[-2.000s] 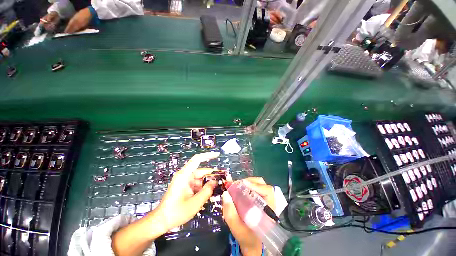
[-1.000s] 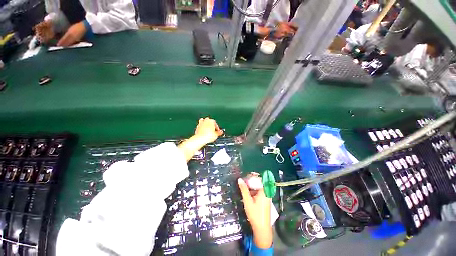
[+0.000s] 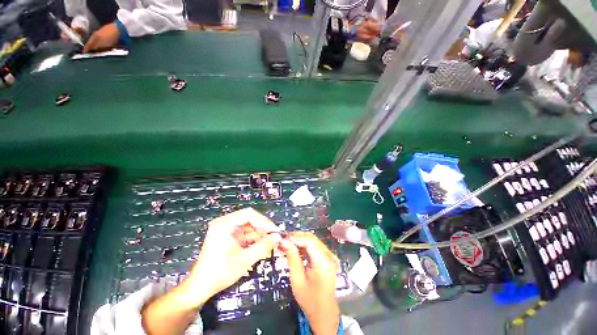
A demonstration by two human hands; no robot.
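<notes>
My left hand [image 3: 226, 252] and my right hand [image 3: 311, 268] meet over the clear blister tray [image 3: 190, 262]. Their fingertips pinch a tiny pale part [image 3: 281, 237] between them; its shape is too small to tell, and the fingers partly hide it. The glue syringe [image 3: 357, 233], with a pink-red barrel and green end cap, lies to the right of my right hand, untouched. Small parts are scattered in the clear tray, and two square housings [image 3: 260, 180] lie near its back edge beside a white paper scrap [image 3: 302, 195].
A black tray [image 3: 42, 252] holds housings at left. The green conveyor [image 3: 216, 114] carries several small units behind a slanting metal post [image 3: 393, 95]. At right are a blue bin [image 3: 414, 186], a fan [image 3: 466, 248], a glassy jar [image 3: 396, 282], air hoses and black trays with pale parts [image 3: 550, 239]. People work beyond.
My left hand has come back from the conveyor edge to the clear tray. My right hand has let go of the syringe, which lies down, and has joined my left hand.
</notes>
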